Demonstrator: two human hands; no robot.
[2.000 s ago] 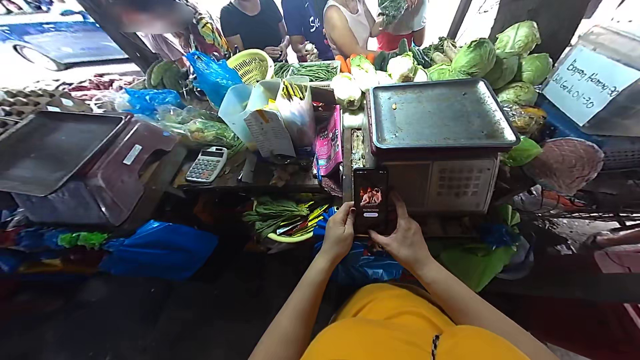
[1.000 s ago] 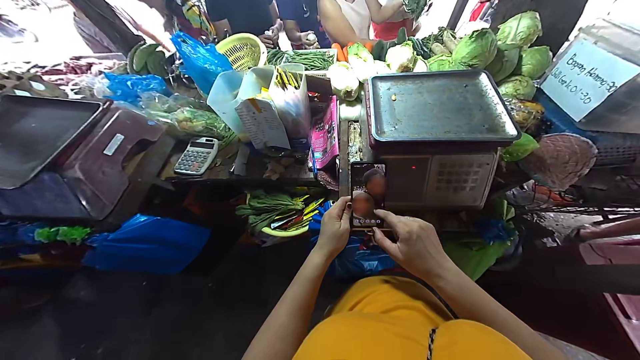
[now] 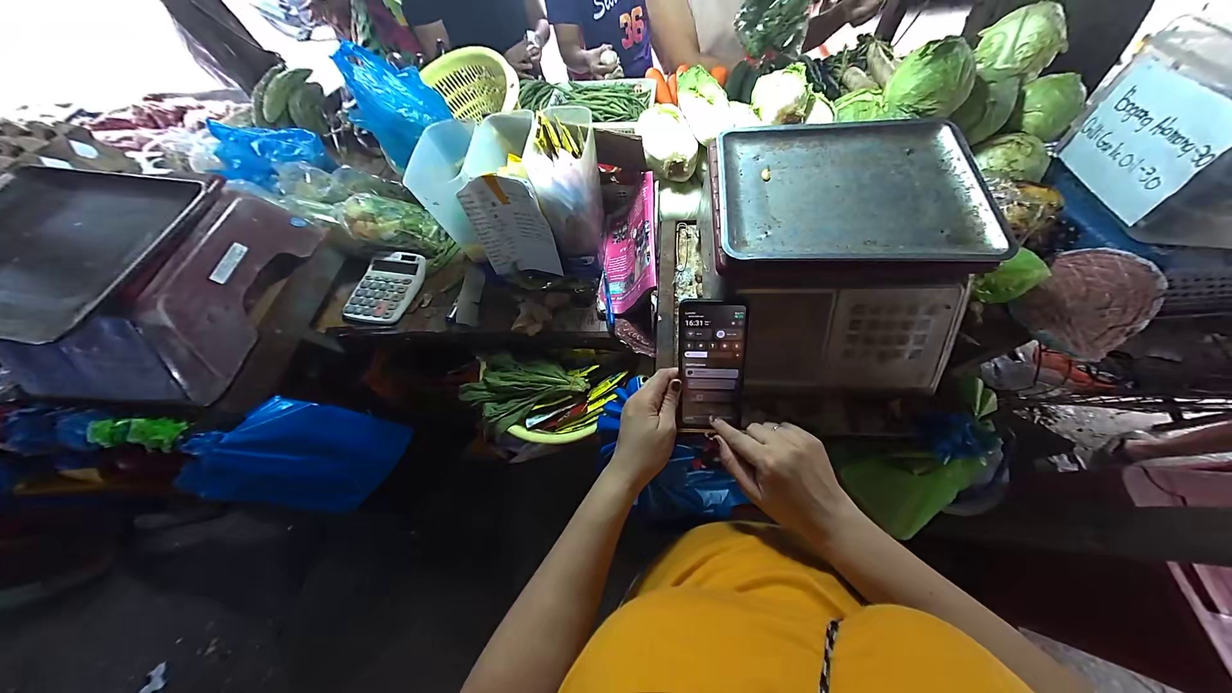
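Observation:
My left hand (image 3: pixel 648 423) grips the lower left side of a smartphone (image 3: pixel 711 361), which stands in front of a digital weighing scale (image 3: pixel 857 192) with a metal tray. Its lit screen shows a panel of icons and bars. My right hand (image 3: pixel 782 469) holds nothing; its index finger reaches to the bottom edge of the phone, and whether it touches the glass cannot be told. A white calculator (image 3: pixel 385 289) lies on the wooden stall to the left, near plastic containers (image 3: pixel 500 144) that hold packets and a written sheet.
Another scale (image 3: pixel 96 245) stands at the left. Cabbages (image 3: pixel 930 77), green beans (image 3: pixel 602 100) and a yellow basket (image 3: pixel 470 83) line the back, with several people beyond. Leafy greens (image 3: pixel 525 390) are below the stall edge, near a blue plastic bag (image 3: pixel 298 457). A handwritten sign (image 3: pixel 1141 135) is at the right.
The phone's screen has changed from a picture to a panel of icons. My right hand has gone from holding the phone's right side to a finger at its bottom edge.

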